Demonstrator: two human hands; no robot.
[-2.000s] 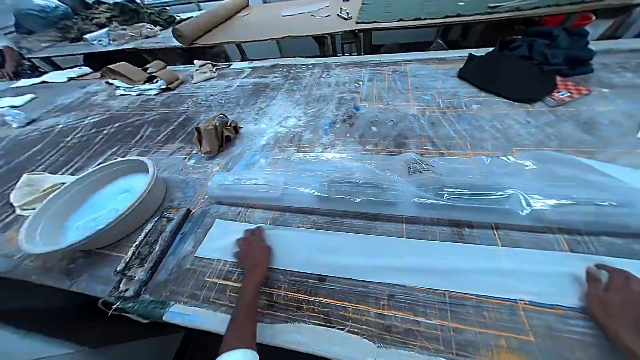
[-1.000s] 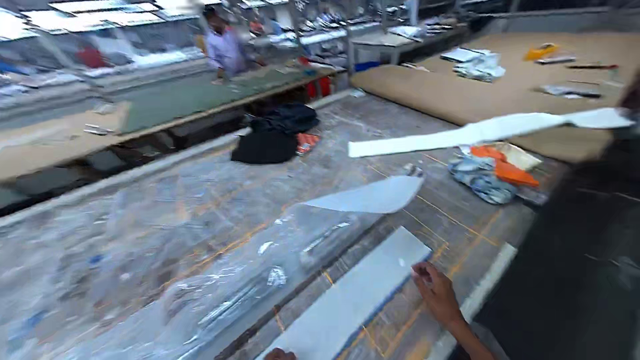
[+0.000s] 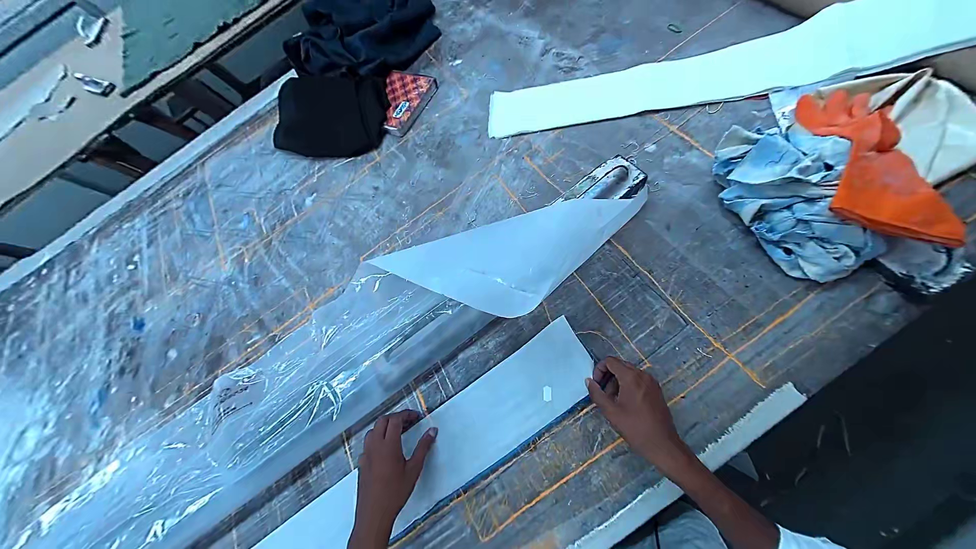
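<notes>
A long white strip (image 3: 488, 412), apparently of fabric or paper, lies diagonally on the work table with a dark blue layer showing along its near edge. My left hand (image 3: 390, 465) rests across the strip, thumb on top and fingers at its far edge. At the right end, my right hand (image 3: 627, 400) pinches the strip's corner between thumb and fingers. A small pale mark or scrap (image 3: 547, 393) sits on the strip. Beside it runs clear plastic sheeting (image 3: 305, 396), whose whitish end (image 3: 511, 255) is folded over a worn metal tool or block (image 3: 610, 179).
Another white strip (image 3: 648, 91) lies farther back. Light blue cloth (image 3: 797, 206), an orange glove (image 3: 900, 183) and cream cloth (image 3: 942, 122) are heaped at the right. Black cloth (image 3: 332, 114) and a red patterned box (image 3: 409, 101) lie near the far table edge.
The view has swung right to the strip's right end. My right hand, apart from the strip's corner one second ago or barely touching it, now pinches it; my left hand is farther along the strip.
</notes>
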